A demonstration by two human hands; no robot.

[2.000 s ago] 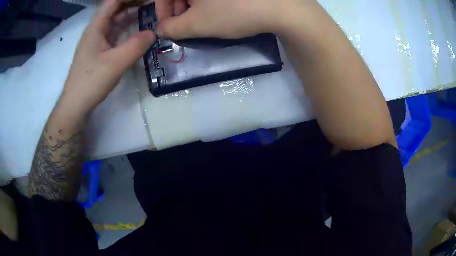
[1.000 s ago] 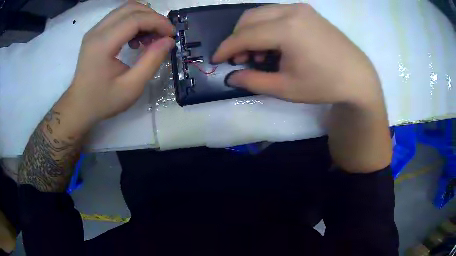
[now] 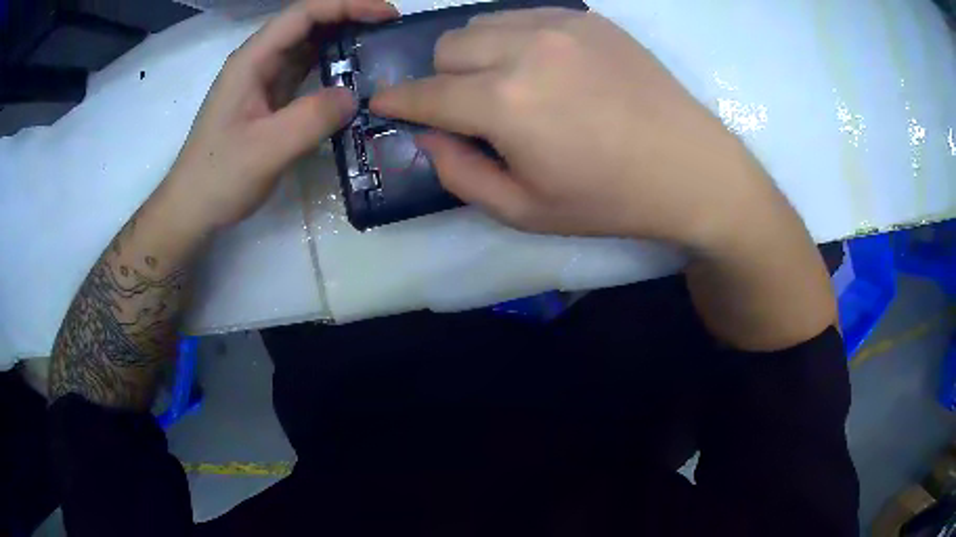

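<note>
A flat black half shell (image 3: pixel 404 199) lies open side up on the white foam sheet, its end with metallic clips towards the left. A thin red wire (image 3: pixel 404 168) curves from that end, partly under my right hand. My left hand (image 3: pixel 252 121) holds the clip end, thumb on its edge and fingers around the far corner. My right hand (image 3: pixel 587 126) lies over the shell, index fingertip at the clip end beside my left thumb. Whether it pinches a small part cannot be told. The right part of the shell is hidden under it.
White foam sheet with shiny clear tape (image 3: pixel 797 126) covers the bench. Dark objects (image 3: pixel 52 47) stand at the far left corner. Blue stool parts (image 3: pixel 868 288) show below the bench edge at right, with blue also at left. A brown box (image 3: pixel 910 509) is at the lower right.
Since one second ago, my right hand has moved left to the clip end and the shell has shifted slightly left. My left fingers now reach around the shell's far corner.
</note>
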